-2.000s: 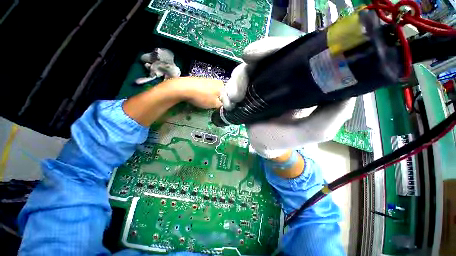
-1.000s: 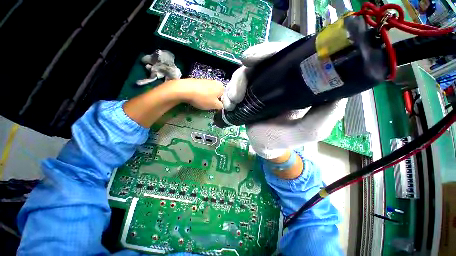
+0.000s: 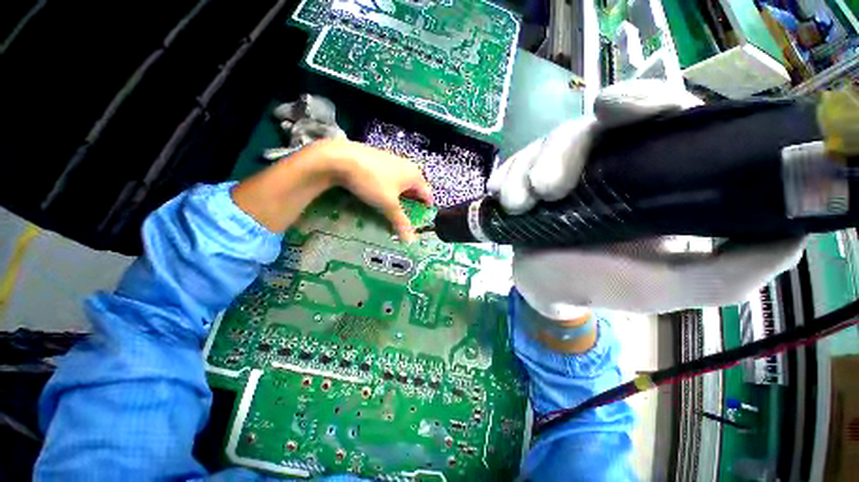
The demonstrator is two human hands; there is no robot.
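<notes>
A large green circuit board (image 3: 377, 325) lies solder side up in front of me. My right hand (image 3: 650, 273), in a white knit glove, grips a thick black electric screwdriver (image 3: 688, 169), held nearly level over the board's right upper part. Its tip points left. My bare left hand (image 3: 377, 184) is over the board's upper part, thumb and forefinger spread, one fingertip right beside the driver tip. Whether a screw is between them is too small to tell. The black screw tray (image 3: 429, 160) full of glittering bits lies just beyond my left hand.
Another green board (image 3: 414, 66) lies beyond the tray. A crumpled grey-white bundle (image 3: 306, 122) is left of the tray. Black ribbed bins (image 3: 122, 113) stand at the left. The driver's cable (image 3: 706, 362) crosses at the right, near metal rails and green shelves with a blue-white pen (image 3: 741, 407).
My right hand and the driver have moved right and the driver is more level. My left fingers have opened and moved away from the gloved fingers. More of the screw tray shows.
</notes>
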